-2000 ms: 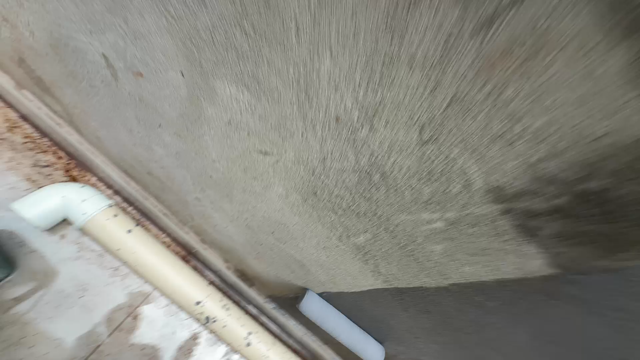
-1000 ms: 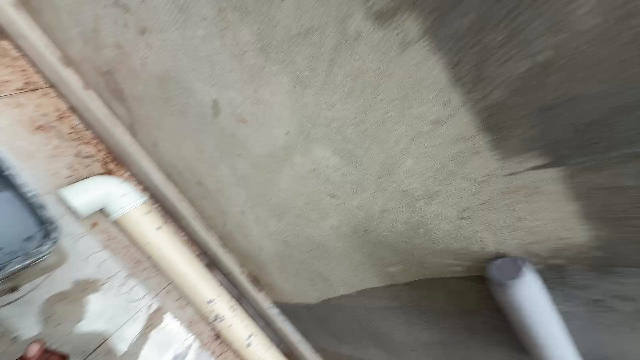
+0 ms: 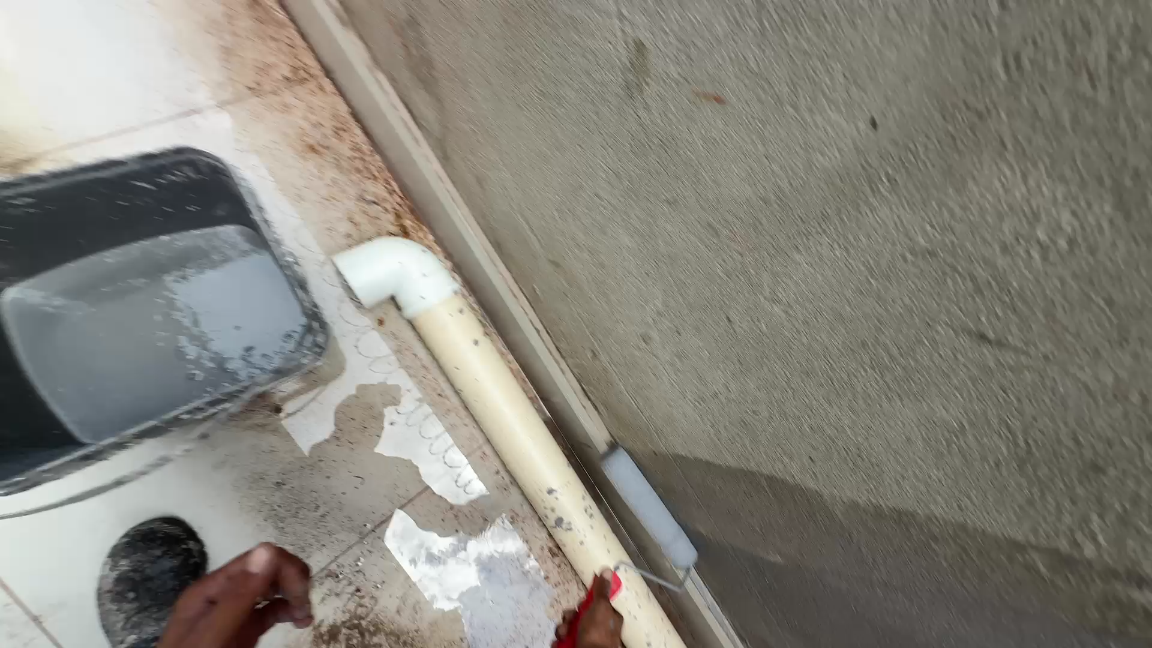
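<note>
My right hand (image 3: pixel 598 621), at the bottom edge, is closed around the red handle (image 3: pixel 616 585) of a paint roller. The roller's grey sleeve (image 3: pixel 650 508) lies along the foot of the concrete wall (image 3: pixel 810 270), at the ledge, where a dark wet-looking coat meets the lighter surface. My left hand (image 3: pixel 247 598) is at the lower left with its fingers curled, above the floor beside a dark shoe; nothing shows in it. A black plastic tub (image 3: pixel 315 333) with grey liquid stands at the left.
A cream PVC pipe (image 3: pixel 504 405) with a white elbow (image 3: pixel 396 270) runs along the wall's base ledge (image 3: pixel 468 234). The tiled floor bears reddish dirt, wet patches and torn pieces of shiny white sheet (image 3: pixel 495 567). A dark shoe (image 3: pixel 148 580) stands at the lower left.
The roller has moved left and down the wall to the base ledge. My hands have come into view, and much more of the tub shows as the view shifted.
</note>
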